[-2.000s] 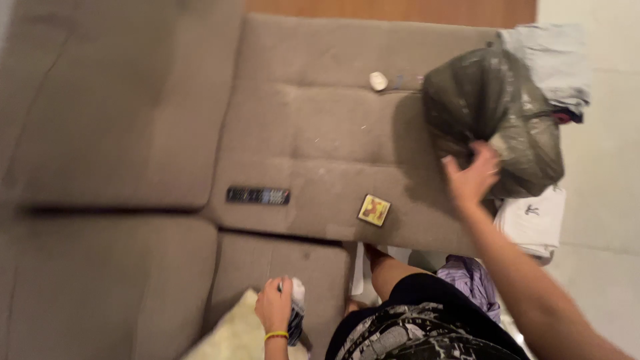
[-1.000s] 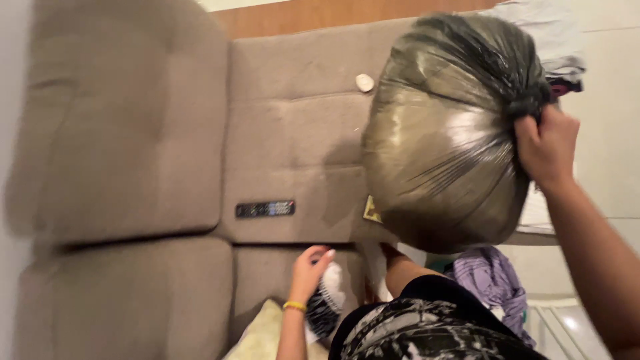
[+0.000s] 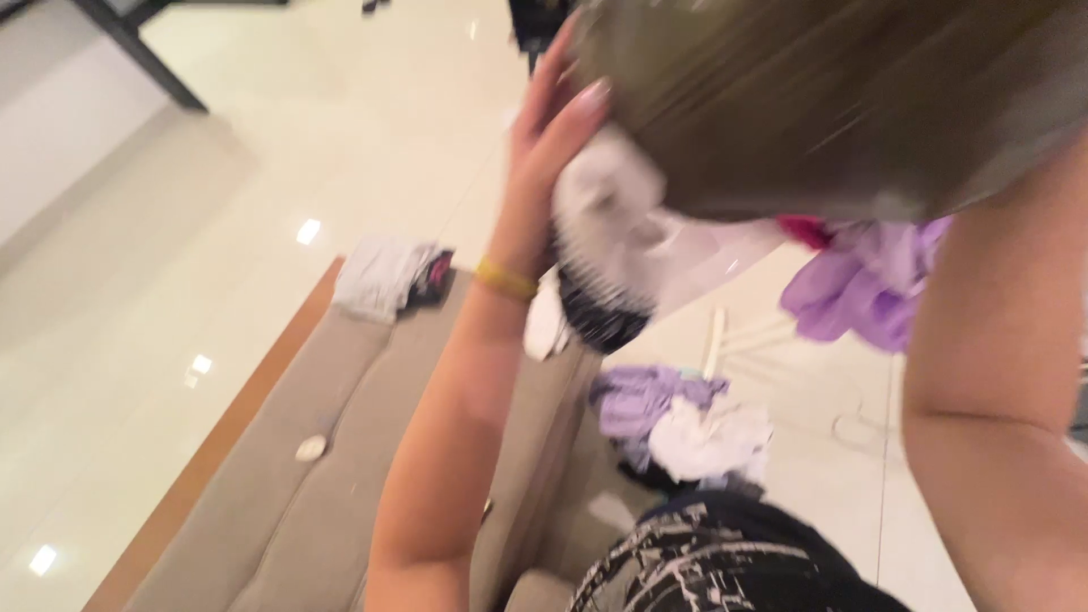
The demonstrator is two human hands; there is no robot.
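A full dark plastic bag [image 3: 816, 110], blurred, fills the upper right. My left hand [image 3: 557, 119], with a yellow wristband, is against the bag's left side, thumb and fingers partly spread. A white and black fabric item [image 3: 608, 246] hangs at that palm and looks held there. My right forearm rises to the bag's right side, but the hand itself is hidden behind the bag or out of frame. Purple cloth [image 3: 858, 289] shows just below the bag.
A grey-brown sofa [image 3: 340, 476] runs along the lower left, bearing folded clothes [image 3: 387, 276], a white item [image 3: 544, 319] and a small whitish round object [image 3: 311, 448]. Purple and white clothes [image 3: 680, 421] lie in a heap beside it. A pale rack [image 3: 716, 340] stands on the tiled floor.
The bag first rested on the sofa, then hung by its knot from my right hand; now it is raised higher. My left hand has come up from the sofa to the bag. The view has swung to the right.
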